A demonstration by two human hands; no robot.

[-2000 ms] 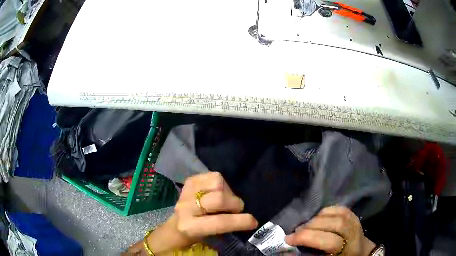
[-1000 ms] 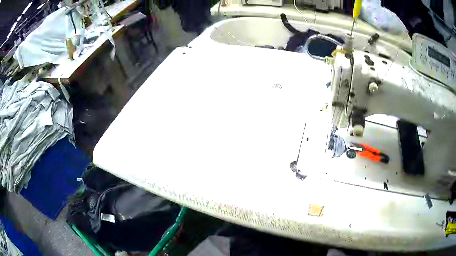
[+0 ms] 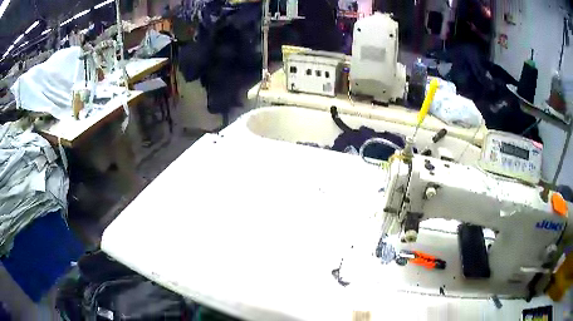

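Observation:
Neither of my hands is in the picture. The off-white sewing machine [image 3: 480, 194] stands at the right of the white table [image 3: 251, 219]. Its needle area [image 3: 387, 251] is at the left end of the head, beside a pale round knob. Thread snips [image 3: 425, 259] with orange-red handles lie on the machine bed, just right of the needle area. A yellow-handled tool [image 3: 428, 100] stands upright on top of the head. The control panel [image 3: 513, 157] sits behind the machine. Dark garments [image 3: 135, 299] show below the table's front left edge.
A blue crate [image 3: 41, 254] with pale garments [image 3: 31, 182] stands at the left. Another worktable [image 3: 94, 116] with pale cloth is at the back left. A white control box [image 3: 311, 74] and a tall off-white unit [image 3: 375, 57] stand behind the table. Dark cloth [image 3: 364, 139] lies by the trough.
The view has lifted, so the area behind the table now shows. Both hands, seen two seconds ago on a dark garment with a white label, are out of the picture, as they were one second ago.

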